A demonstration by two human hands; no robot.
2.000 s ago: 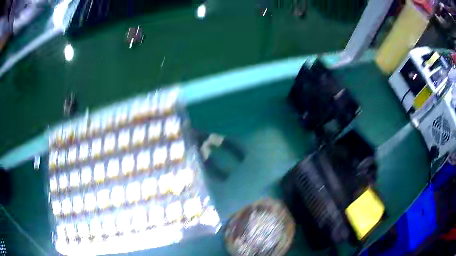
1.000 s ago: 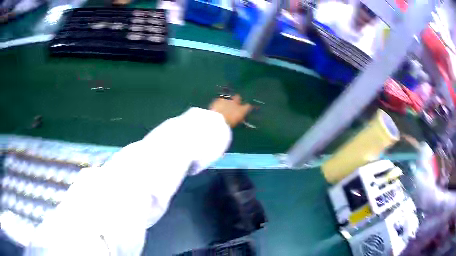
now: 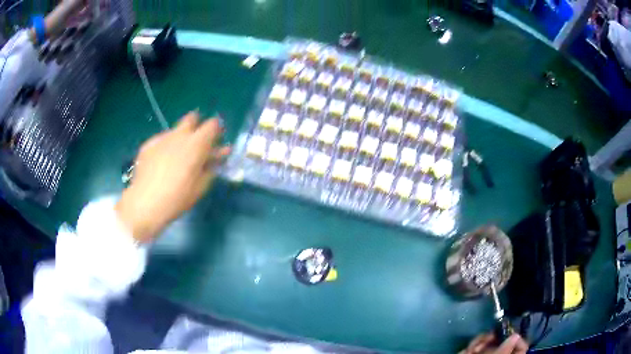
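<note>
My left hand point(image 3: 169, 180) is blurred above the green mat, left of the tray, back of the hand up and fingers apart; no held thing shows. My right hand point(image 3: 499, 344) is cut off by the bottom edge at the right and holds a soldering iron point(image 3: 498, 304). The iron's tip is in the silver shavings of the round tip cleaner point(image 3: 453, 266). A small round board point(image 3: 313, 265) with silver parts lies on the mat near the middle, a yellow corner beside it. A clear blister tray point(image 3: 332, 187) holds rows of white squares with amber edges.
Dark side cutters point(image 3: 481, 168) lie right of the tray. Black boxes point(image 3: 553, 256) stand at the right. A solder reel stand point(image 3: 153, 45) is at upper left, a pale strand running down. Ridged trays point(image 3: 76, 90) and another person's arm with a blue wristband point(image 3: 38, 28) are far left.
The view has swung, bringing the whole tray and the round board into sight. The white-sleeved arm that reached across the bench is drawn back. My right hand with the iron now shows.
</note>
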